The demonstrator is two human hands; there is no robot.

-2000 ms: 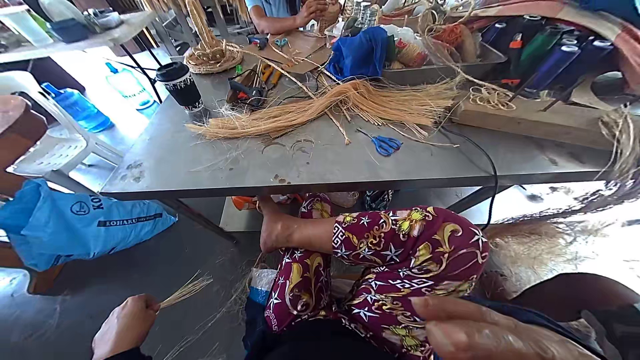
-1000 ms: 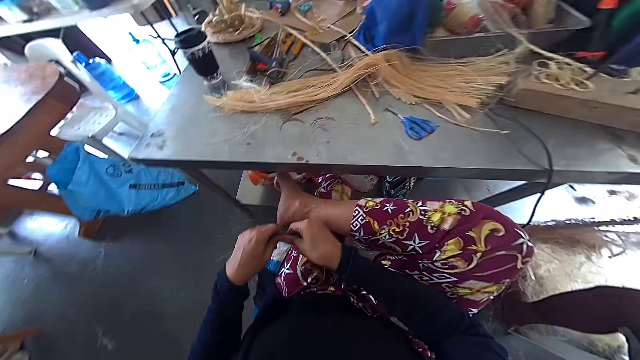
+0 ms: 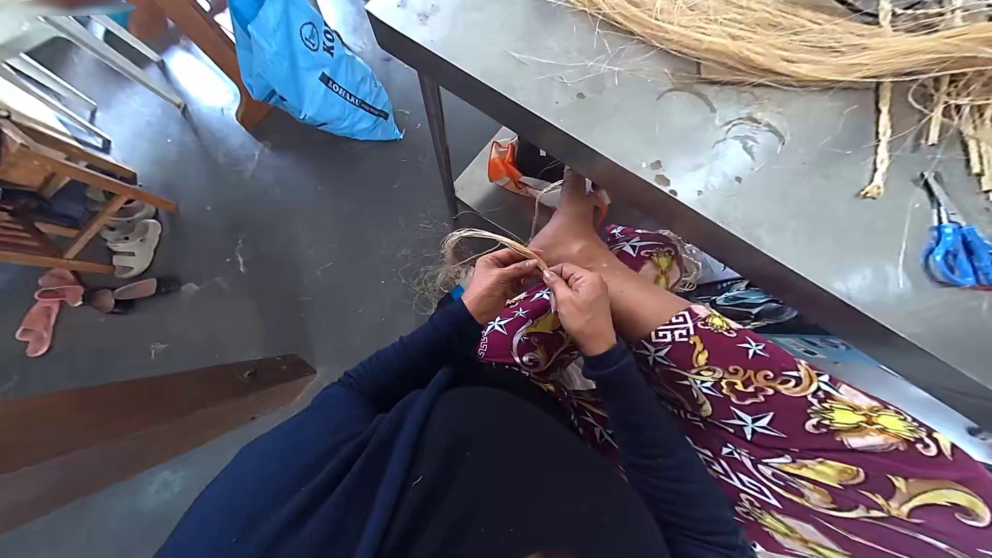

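My left hand [image 3: 500,285] pinches a thin bundle of pale plant fibres [image 3: 484,239] above my lap. Close beside it, my right hand [image 3: 581,304] holds the same bundle between thumb and fingers. The loose fibre ends curve out to the left of my hands, and a thin strand rises toward my bare foot. Patterned maroon cloth [image 3: 759,418] covers my legs. On the grey metal table lies a long hank of straw-coloured fibre [image 3: 775,46], with a short braided cord [image 3: 881,147] below it. Blue-handled scissors [image 3: 957,252] rest at the table's right.
The table's front edge [image 3: 659,194] runs diagonally just beyond my foot. A blue plastic bag [image 3: 310,70] lies on the floor near a table leg. Footwear [image 3: 133,246] sits by a wooden chair [image 3: 85,194] at left. A brown wooden piece [image 3: 155,403] is at lower left.
Two seconds ago my hands were apart, with fibres in my left hand; now they are together at the fibre bundle over my lap. The view has turned and dropped strongly.
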